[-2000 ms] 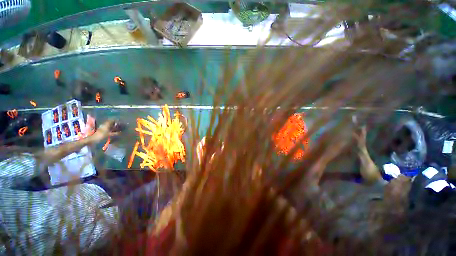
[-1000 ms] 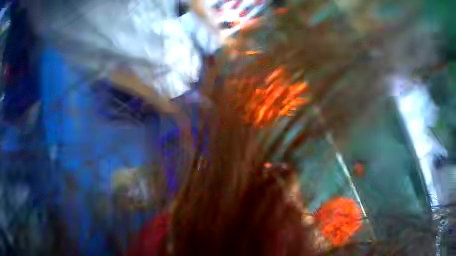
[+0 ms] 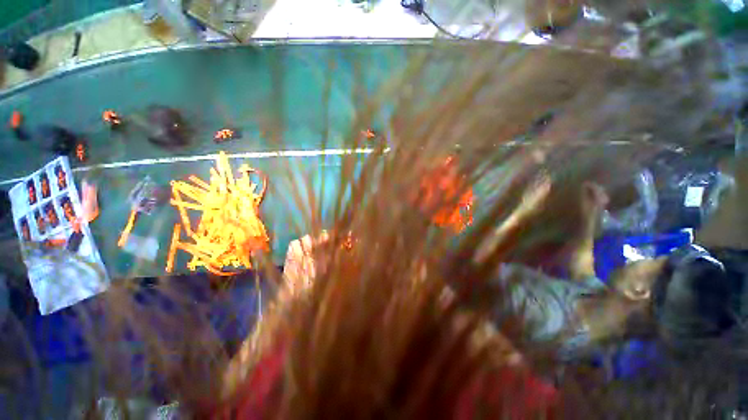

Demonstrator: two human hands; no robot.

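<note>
My left hand [image 3: 303,258] shows partly behind hair, right of the pile of long yellow-orange parts [image 3: 220,217] on the green surface. A small orange piece [image 3: 347,240] shows beside its fingers; I cannot tell if it is held. My right hand is hidden by hair, with only a faint forearm showing. A heap of small red-orange parts [image 3: 447,195] lies right of centre, partly behind hair.
A white tray [image 3: 70,275] with dark-and-orange units lies at left. Small units [image 3: 224,134] lie beyond the pale line. A crumpled clear bag [image 3: 146,197] lies beside the tray. Another person's hands [image 3: 595,197] and a blue item [image 3: 644,246] are at right.
The view swung sharply to one side and came back. The tray and piles now sit further left in view. The striped-sleeved person's arm at the tray is gone. My left hand shows more clearly.
</note>
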